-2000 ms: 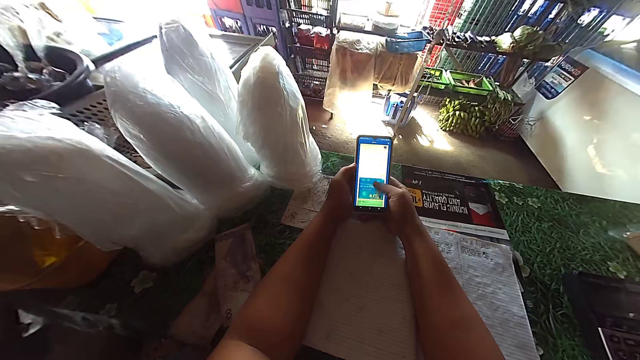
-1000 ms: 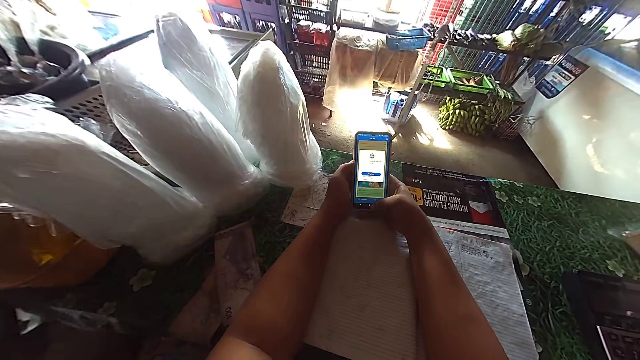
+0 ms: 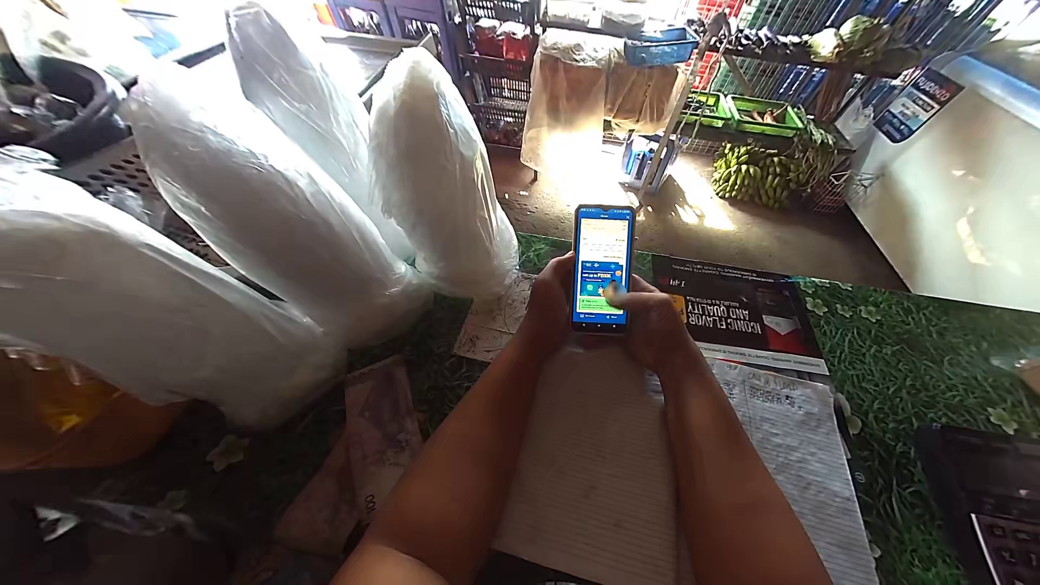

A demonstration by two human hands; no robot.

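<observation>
Both hands hold an upright smartphone point(image 3: 602, 268) with a lit screen, in the middle of the head view. My left hand point(image 3: 552, 296) wraps its left edge. My right hand point(image 3: 656, 321) grips the lower right edge, its thumb over the lower part of the screen. Beneath my forearms lies a lined notebook point(image 3: 593, 455), and a sheet with handwriting point(image 3: 796, 455) is on the right. Banknotes point(image 3: 382, 422) lie left of my left forearm. Some fingers are hidden behind the phone.
Several filled white plastic bags point(image 3: 439, 171) stand at the left. A printed black card point(image 3: 739, 313) lies beyond the paper, and a calculator point(image 3: 1003, 520) at the lower right. Green bananas point(image 3: 756, 175), a blue basket point(image 3: 660, 49) and a white freezer point(image 3: 959, 187) stand beyond the table.
The phone's screen display has changed. My right thumb now lies over the screen's lower part, where one second ago it was lower, near the bottom edge. Both hands keep their hold.
</observation>
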